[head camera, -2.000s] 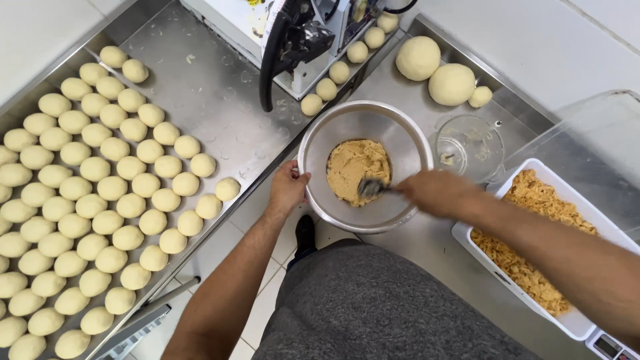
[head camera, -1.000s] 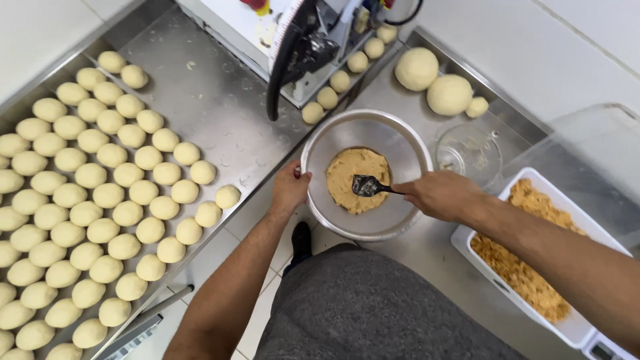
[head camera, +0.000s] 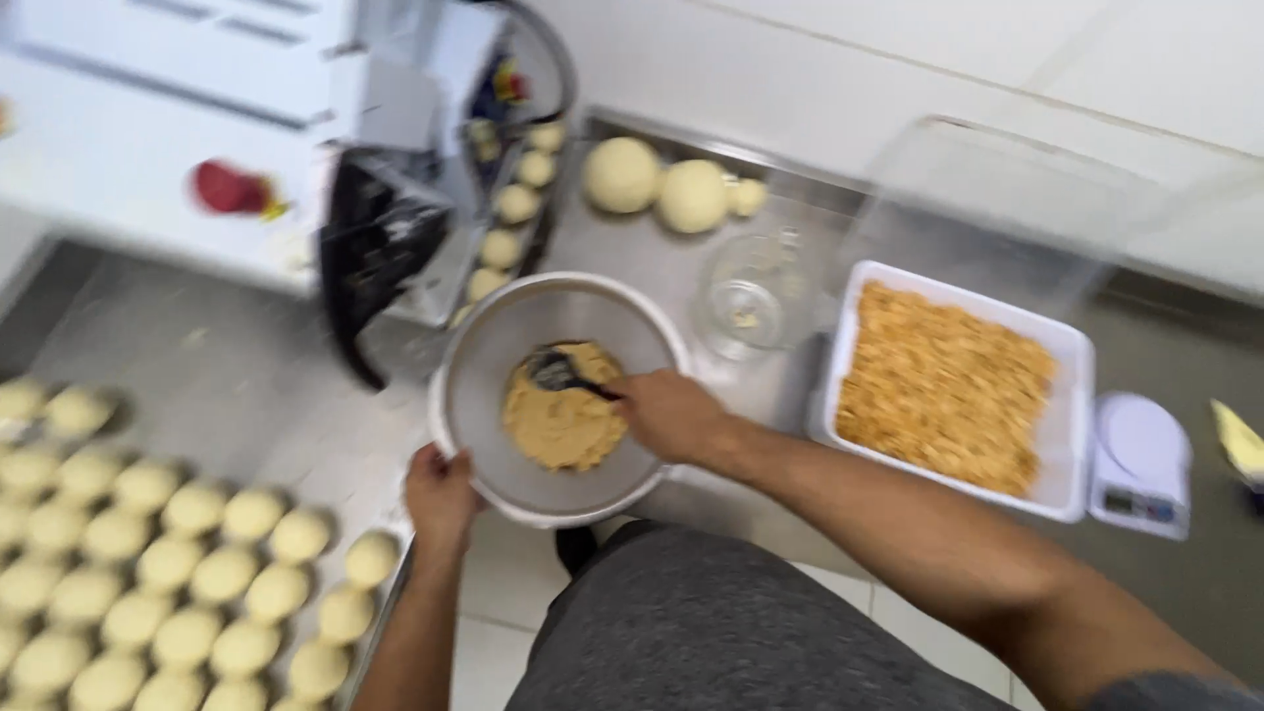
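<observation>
A large metal mixing bowl (head camera: 499, 434) holds a beige paste (head camera: 563, 427), gathered at its bottom. At the bowl's lower left rim, my left hand (head camera: 441, 489) grips the edge with thumb and fingers. My right hand (head camera: 671, 413) reaches in over the right rim, closed around the handle of a dark spoon-like utensil (head camera: 555, 370). The utensil's head lies at the upper left part of the paste. Some paste under the utensil and hand is hidden.
Dough balls (head camera: 247, 571) fill the lower left tray. A machine (head camera: 395, 217) stands upper left, with small dough balls beside it. Large dough balls (head camera: 622, 175), a glass dish (head camera: 746, 306), a white tub of orange shredded filling (head camera: 943, 385) and a kitchen scale (head camera: 1141, 454) are to the right.
The utensil's head has moved from the middle of the paste to its upper left edge. Both hands keep their holds. The view has swung to the right, bringing in the kitchen scale.
</observation>
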